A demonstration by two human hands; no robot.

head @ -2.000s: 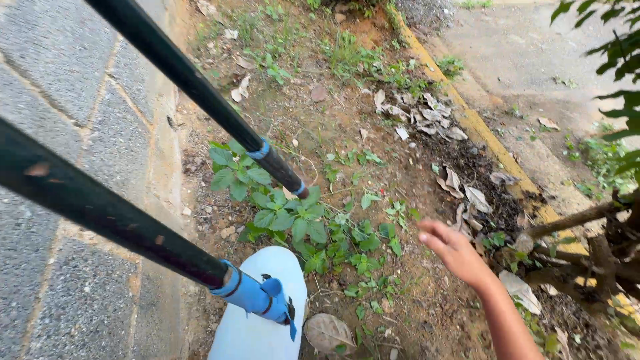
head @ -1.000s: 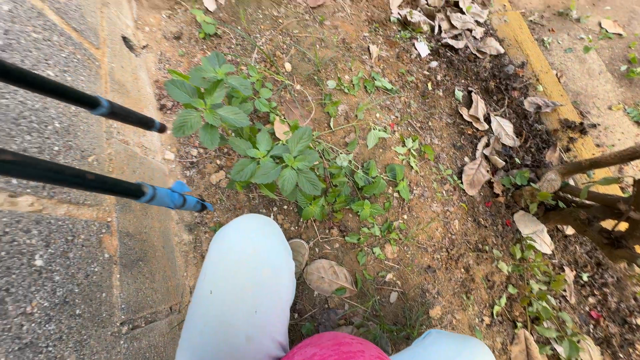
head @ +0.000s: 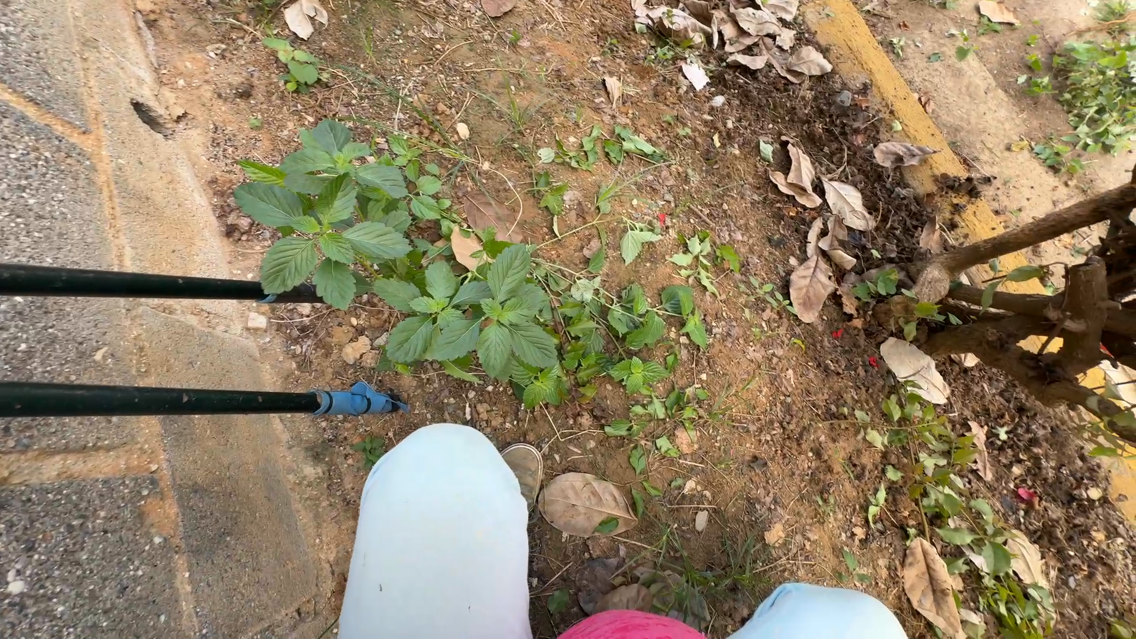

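Note:
Neither of my hands shows in the head view. Two dark green poles come in from the left edge. The upper pole has its end behind the leaves of a leafy green plant. The lower pole, with blue wrapping at its tip, ends over the soil just above my knee. A second leafy clump grows right of the first, with smaller green sprigs spreading beyond it. What holds the poles, if anything, is outside the picture.
A stone and mortar edging runs along the left. Woody branches reach in from the right, across a yellow-painted curb. Dry leaves lie on the soil, one large dry leaf beside my shoe.
A hand reaching over the soil at the right two seconds ago is gone from view. The view has shifted, and the poles now lie nearly level across the left side.

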